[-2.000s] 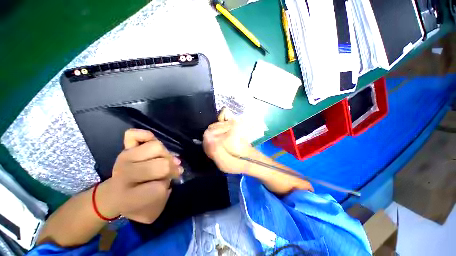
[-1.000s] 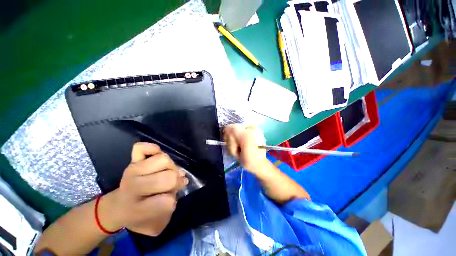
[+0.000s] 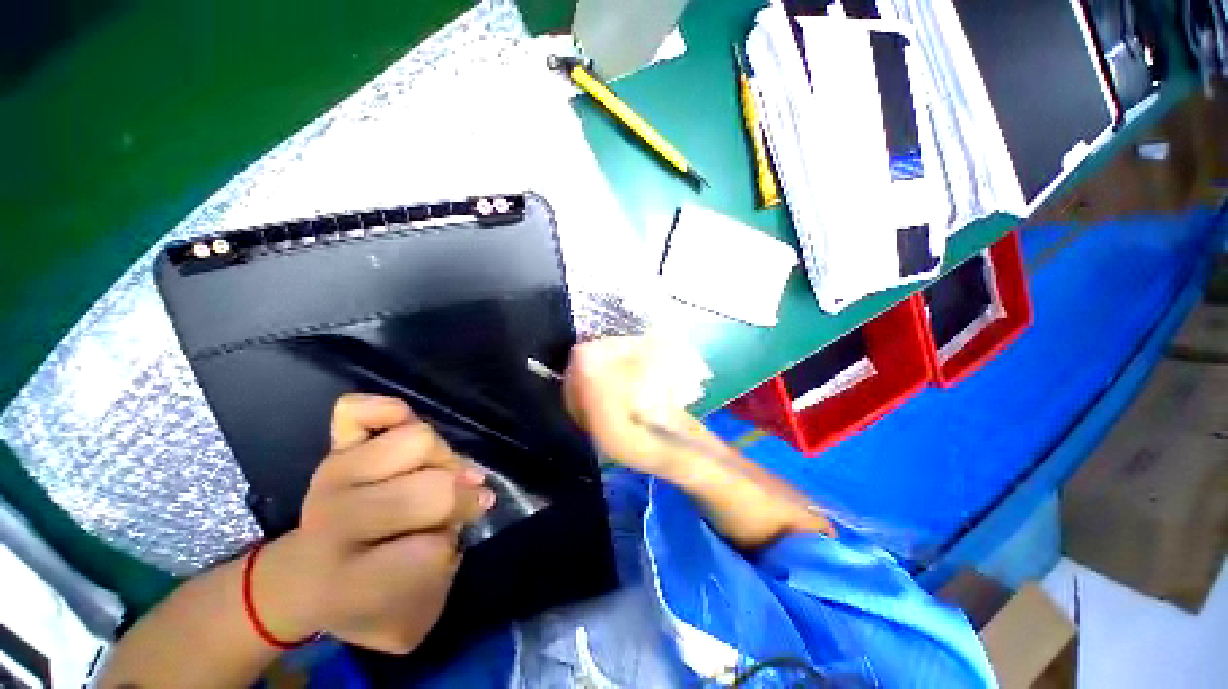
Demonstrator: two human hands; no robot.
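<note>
The black panel assembly (image 3: pixel 391 289) lies in front of me, partly on silvery-white packing sheet, with a ribbed end block (image 3: pixel 344 226) along its far edge. My left hand (image 3: pixel 391 518) is closed on the shiny protective film (image 3: pixel 505 505) and holds it pinched up from the panel; its fingertips are partly hidden. My right hand (image 3: pixel 613 397) is closed around the cotton swab (image 3: pixel 543 368), whose white tip points at the panel's right part. The rest of the stick is blurred along my forearm.
Packing sheet (image 3: pixel 101 458) covers the green bench (image 3: pixel 734 364) on the left. A yellow knife (image 3: pixel 633 124), a white card (image 3: pixel 729 265), a second yellow tool (image 3: pixel 758 141) and die-cut sheets (image 3: pixel 848 202) lie to the right. Red bins (image 3: pixel 916 353) are at the bench edge.
The swab tip has moved over the panel, and the stick has swung from near level to slanting down along the right forearm. The left hand still holds the film. The whole view has shifted slightly.
</note>
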